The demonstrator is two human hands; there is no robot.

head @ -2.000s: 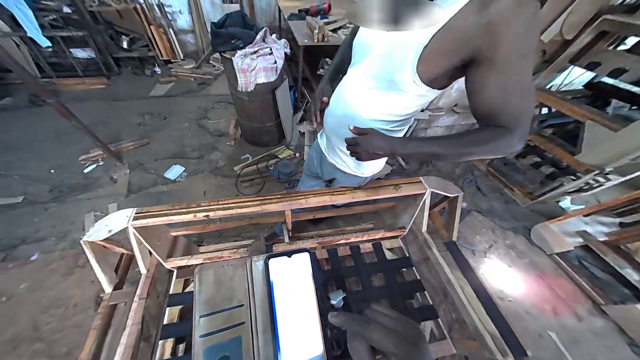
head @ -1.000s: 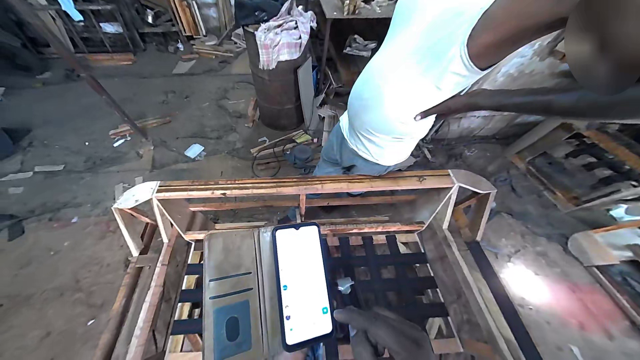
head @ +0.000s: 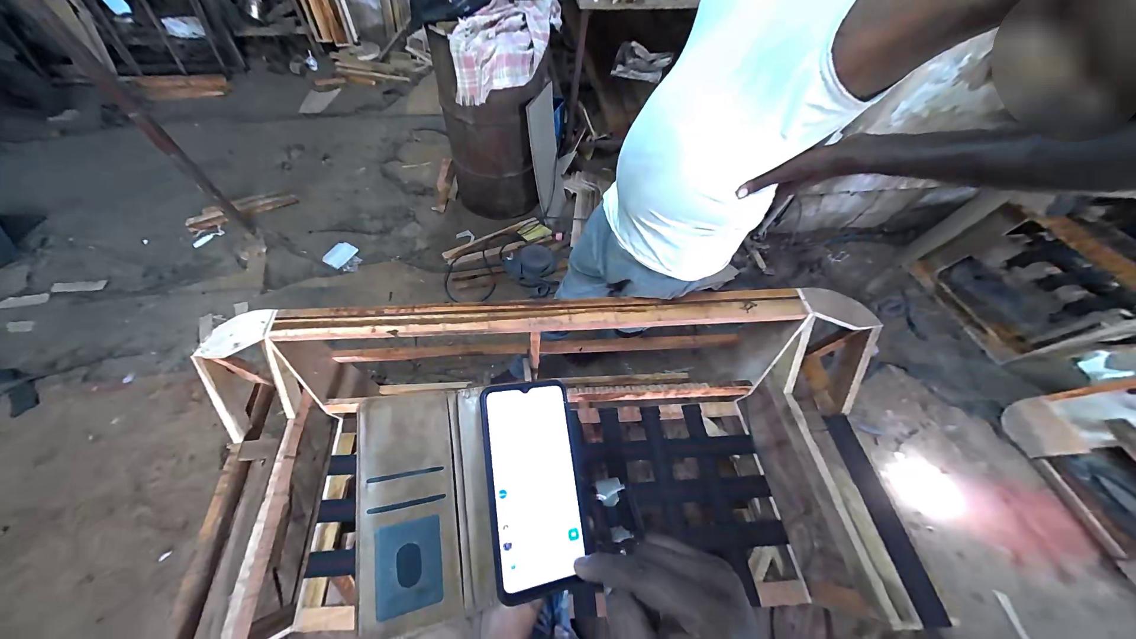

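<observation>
A smartphone [head: 534, 488] with a bright screen lies in an opened brown wallet-style case [head: 410, 515] at the lower centre. My right hand [head: 666, 586] is at the phone's lower right, a fingertip at the screen's corner, its other fingers loosely bent and holding nothing visible. Of my left hand [head: 510, 619] only a small part shows beneath the case's lower edge; it appears to support the case, its fingers hidden. Below and beyond the phone stands a wooden sofa frame [head: 550, 315], its seat woven with black webbing straps [head: 701, 484].
A person in a white sleeveless top [head: 701, 151] stands just behind the frame. Behind are a rusty metal drum [head: 493, 151] with a checked cloth [head: 501, 44] on it, and wood scraps [head: 241, 211] on the floor. More wooden frames [head: 1003, 293] stand at right.
The phone screen, blank white before, shows small icons from one second ago on. My right hand has come to the phone's lower right corner. The person's arm has moved back to their side.
</observation>
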